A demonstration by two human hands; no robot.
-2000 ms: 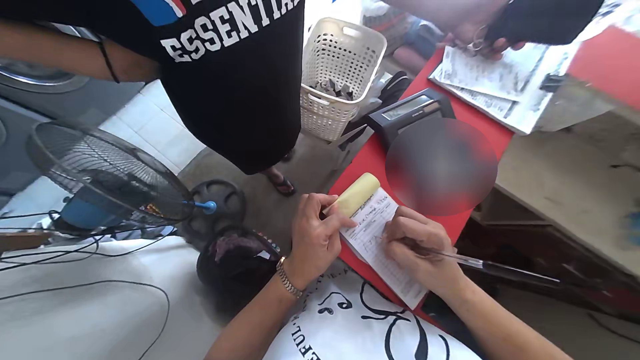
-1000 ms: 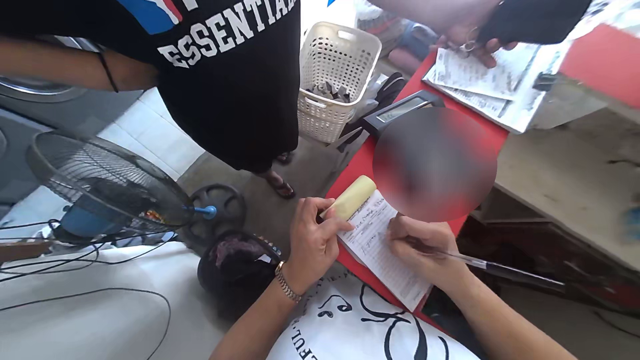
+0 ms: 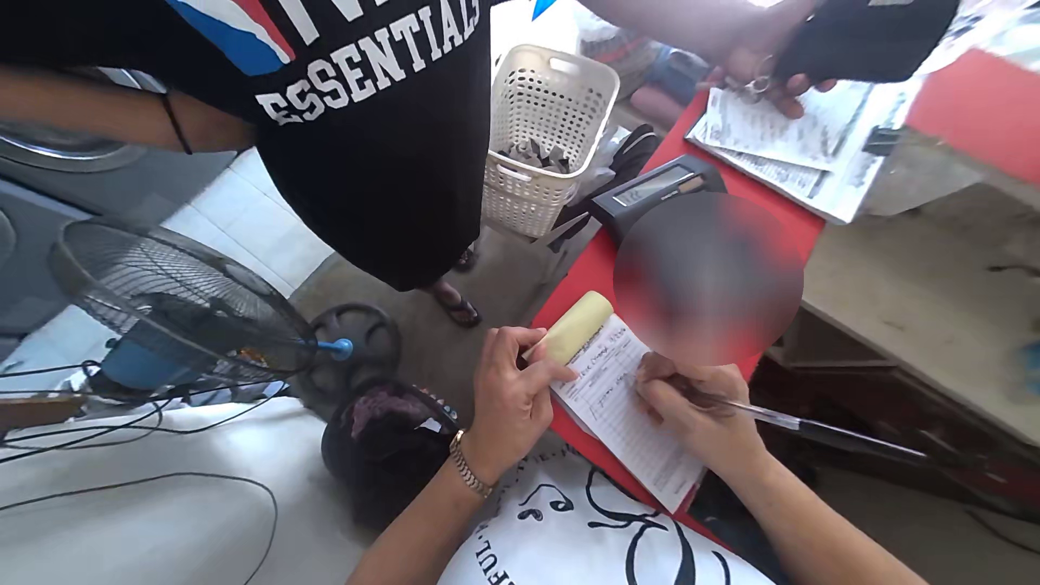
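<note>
A receipt pad (image 3: 630, 414) with a yellow cover sheet (image 3: 578, 327) folded back lies on the red tabletop (image 3: 581, 272); its page bears printed lines and handwriting. My left hand (image 3: 516, 398), a metal watch on the wrist, holds the pad's upper left edge, fingers by the rolled cover. In my right hand (image 3: 691, 406) is a clear pen (image 3: 800, 424), its long end pointing right; the hand rests on the page and hides the tip. Above the pad sits a dark device with a small display (image 3: 658, 187), partly under a blurred patch.
Across the table a person in a black shirt (image 3: 382, 162) stands. Another hand (image 3: 764, 81) with a ring and a dark object is over papers (image 3: 772, 130) at the upper right. A plastic basket (image 3: 552, 106) stands behind, a fan (image 3: 179, 309) at left, a shelf (image 3: 918, 276) at right.
My right hand has shifted slightly on the page, the pen still in it. My left hand stays at the pad's edge.
</note>
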